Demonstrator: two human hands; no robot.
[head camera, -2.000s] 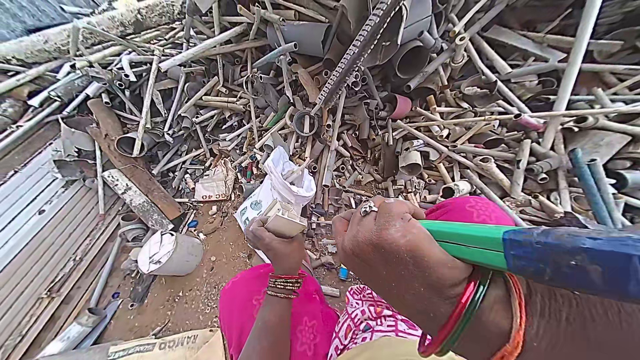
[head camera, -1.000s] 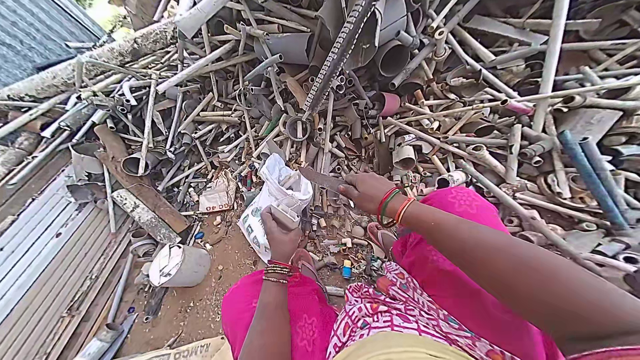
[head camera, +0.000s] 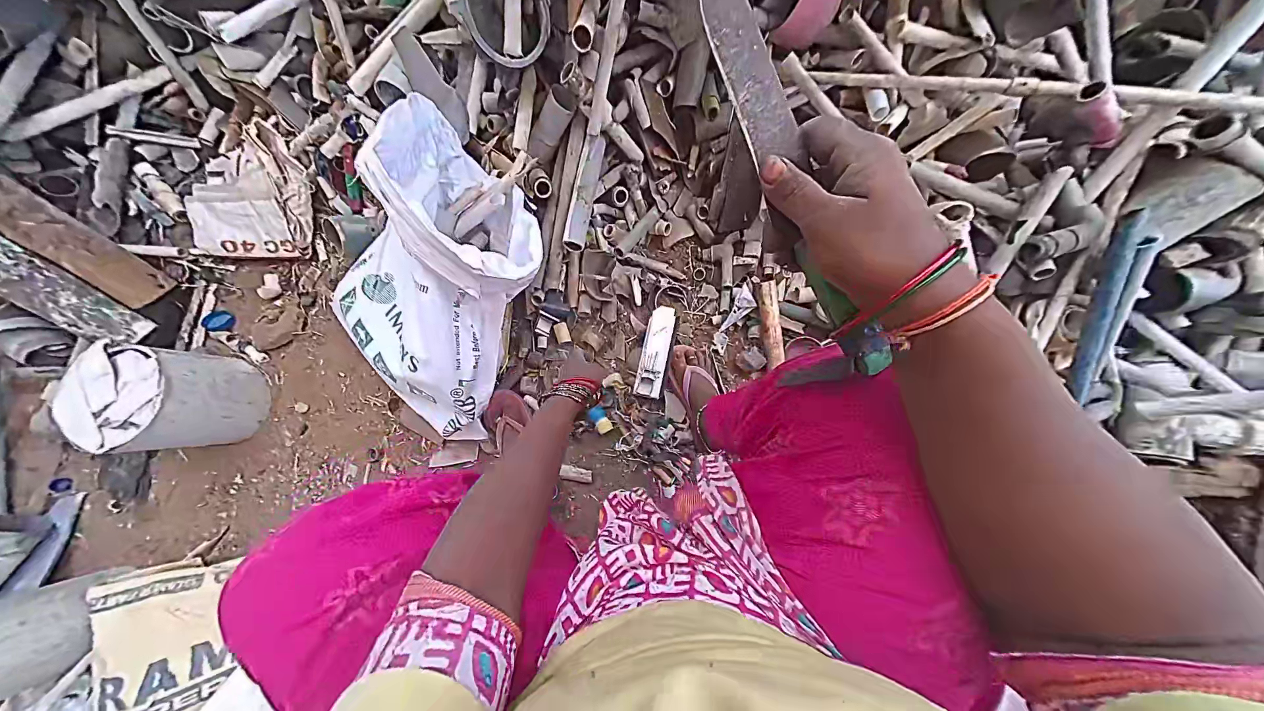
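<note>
My right hand (head camera: 849, 202) grips a long flat metal blade (head camera: 752, 84), worn and dark, which points up and away; a green part shows below the hand. Low between my feet, my left hand (head camera: 581, 370) reaches down to the small pieces on the ground; its fingertips are hard to see, so what it touches cannot be told. Just right of it lies a short white plastic piece (head camera: 656, 353). An open white woven sack (head camera: 425, 316) with printing stands to the left of that hand, with pale broken pieces (head camera: 479, 209) in its mouth.
A heap of scrap plastic pipes (head camera: 1047, 89) spans the far side and the right. At left are a grey cylindrical container (head camera: 212, 398) with white cloth at its end, a wooden plank (head camera: 84, 237) and a torn printed sack piece (head camera: 252, 202). Another printed sack (head camera: 158, 632) lies at bottom left.
My left hand has left the white sack's mouth and moved down to the ground between my feet. My right hand, with the blade, has lifted away from beside the sack. The view has moved closer.
</note>
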